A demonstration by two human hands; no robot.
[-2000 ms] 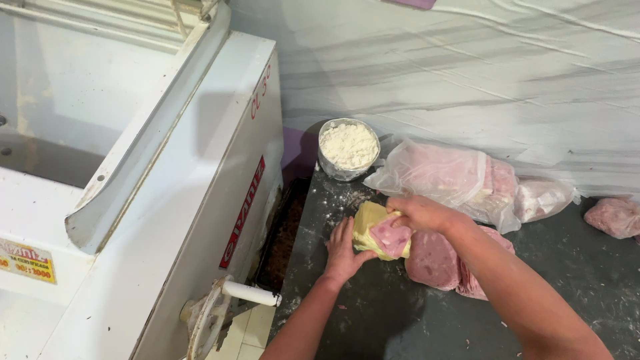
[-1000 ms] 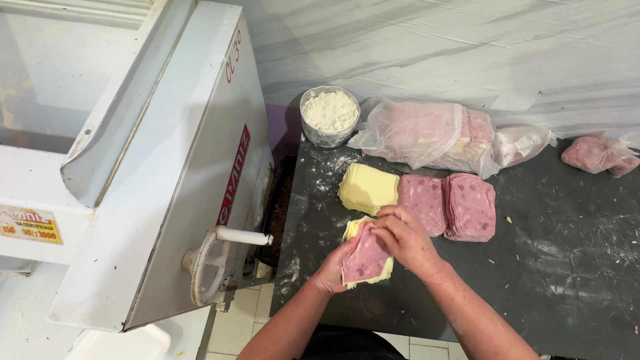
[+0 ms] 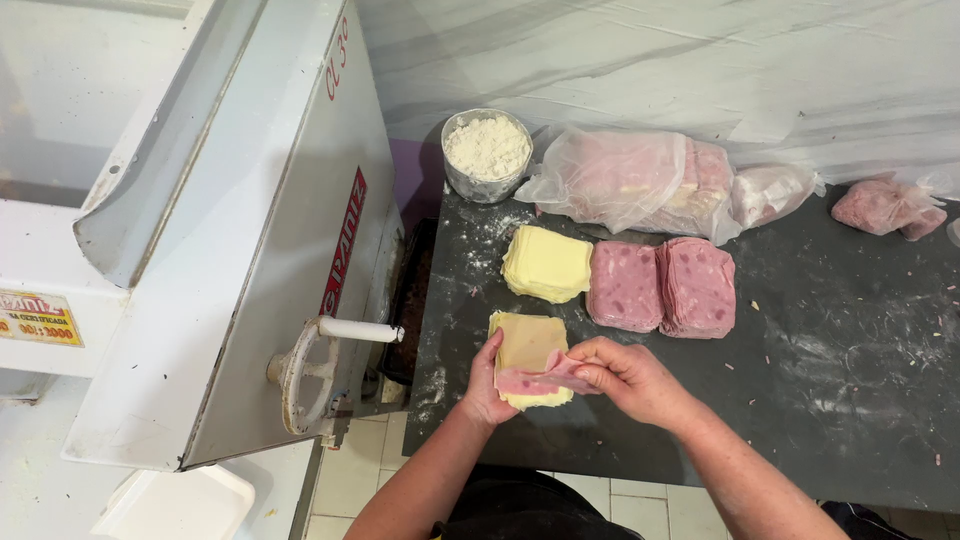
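Note:
My left hand holds up a small stack of yellow cheese slices from its left side and from below. Between the thumb and fingers of my right hand is the edge of a pink ham slice, folded and partly lying across the lower part of that stack. Just beyond my hands, a larger pile of cheese slices rests on the dark table. Beside it stand two piles of sliced ham, a left one and a taller right one.
A metal container of white flour stands at the table's back left corner. Plastic-wrapped sliced meat and smaller bags lie along the wall. At left is a large white machine with a handwheel. Flour dusts the tabletop.
Two seconds ago my hands were over the cheese pile; they have come nearer to me with a small stack. The ham slice, flat on the stack one second ago, is now partly lifted and folded.

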